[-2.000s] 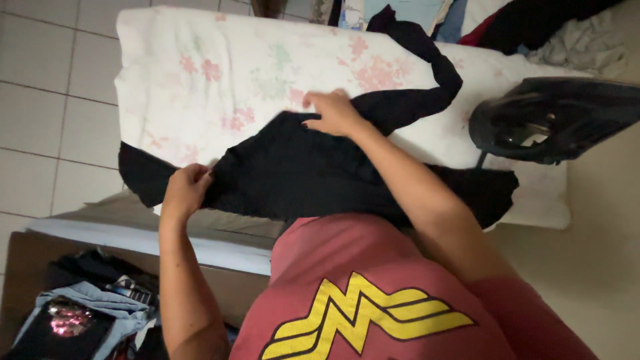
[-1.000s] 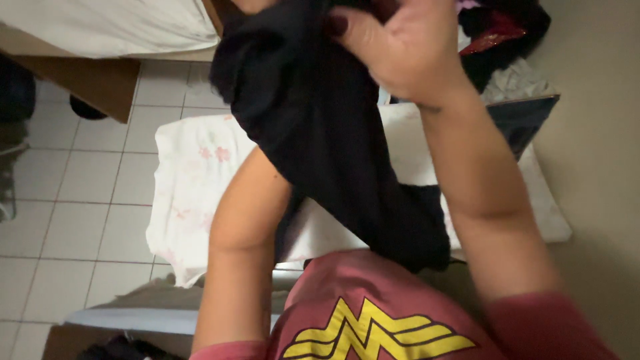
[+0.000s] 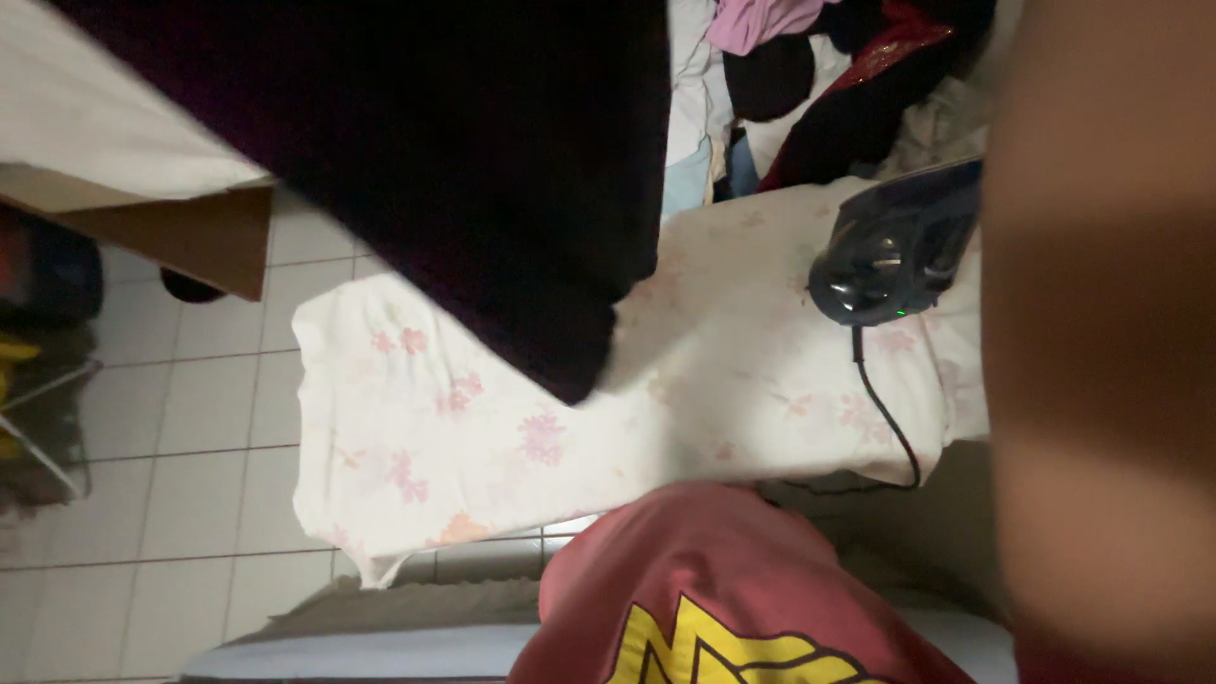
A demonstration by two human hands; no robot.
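A black cloth garment (image 3: 446, 142) hangs from the top edge of the head view, close to the camera, its lower corner over the ironing surface. Below it is a padded surface with a white floral cover (image 3: 608, 408). A dark clothes iron (image 3: 883, 252) rests at the right part of that cover, a small green light lit, its black cord running down to the near edge. A blurred bare arm fills the right side; its hand is outside the frame. Neither of my hands is in view, so what holds the garment cannot be seen.
Heaped clothes (image 3: 788, 85) lie beyond the far edge of the cover. A bed or table with a white cloth (image 3: 114, 114) is at upper left, over a brown panel (image 3: 209, 237). Tiled floor (image 3: 190, 399) lies to the left, with a light-blue edge (image 3: 380, 651) behind.
The black garment lay on the floral cover two seconds ago, then was lifted in both hands; now it hangs near the camera. Both hands have left the view. The iron shows more fully.
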